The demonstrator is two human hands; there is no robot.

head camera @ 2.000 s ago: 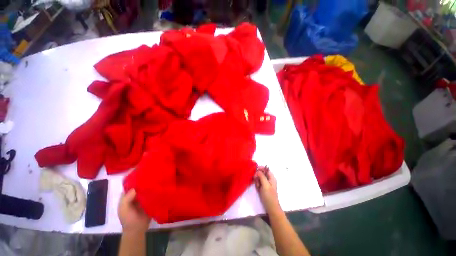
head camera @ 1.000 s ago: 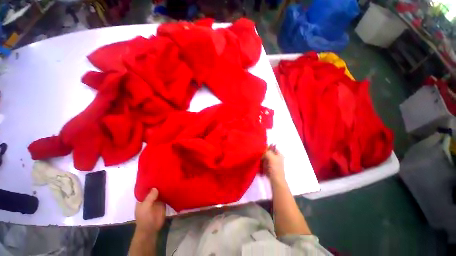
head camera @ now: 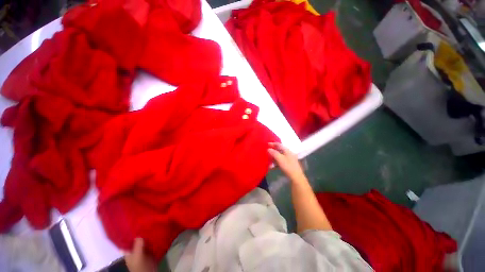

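A red garment [head camera: 186,159] lies spread at the near edge of the white table [head camera: 244,69], with small light dots on its cuffs. My left hand [head camera: 139,258], partly cut off by the bottom edge, holds its near left edge. My right hand [head camera: 284,159] is at its right edge, fingers on the fabric. Whether a small tool is in my right hand cannot be told. More red garments [head camera: 69,101] lie heaped behind and to the left.
A white plastic bin [head camera: 340,125] full of red garments [head camera: 314,64] adjoins the table's right side. A dark red pile [head camera: 383,231] lies lower right. Grey bins [head camera: 420,95] stand farther right. A phone [head camera: 66,244] lies on the table at lower left.
The view has turned right and down, bringing the lower red pile into sight. The near garment is spread wider and flatter, and two cuffs show at its right.
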